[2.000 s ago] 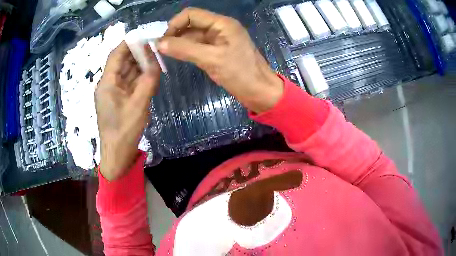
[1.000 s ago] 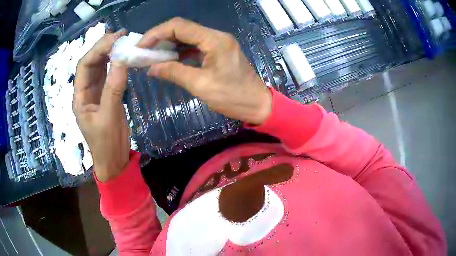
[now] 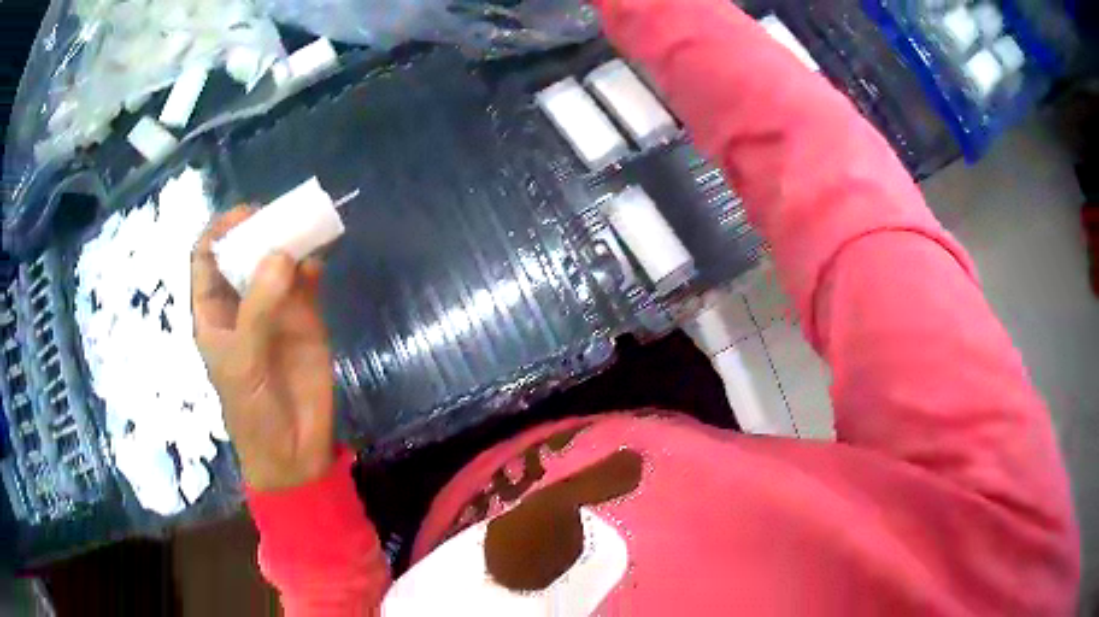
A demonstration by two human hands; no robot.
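Observation:
My left hand [image 3: 265,350] holds a white housing [image 3: 284,231] upright at a tilt between thumb and fingers, over the left part of the clear ribbed tray [image 3: 446,301]. A thin pale rod tip [image 3: 347,197] sticks out of the housing's right end. My right hand is out of the picture; its pink sleeve [image 3: 820,181] reaches up past the top edge, over the right tray.
Small white pieces [image 3: 151,338] are heaped at the left, beside rows of rod inserts [image 3: 46,386]. A clear bag [image 3: 422,15] with white parts lies behind. White units [image 3: 651,235] sit in the right tray. A blue bin [image 3: 982,72] is at the upper right.
My right hand has let go of the white part and moved up out of the picture. My left hand keeps the housing, now with the rod tip showing. The view has shifted.

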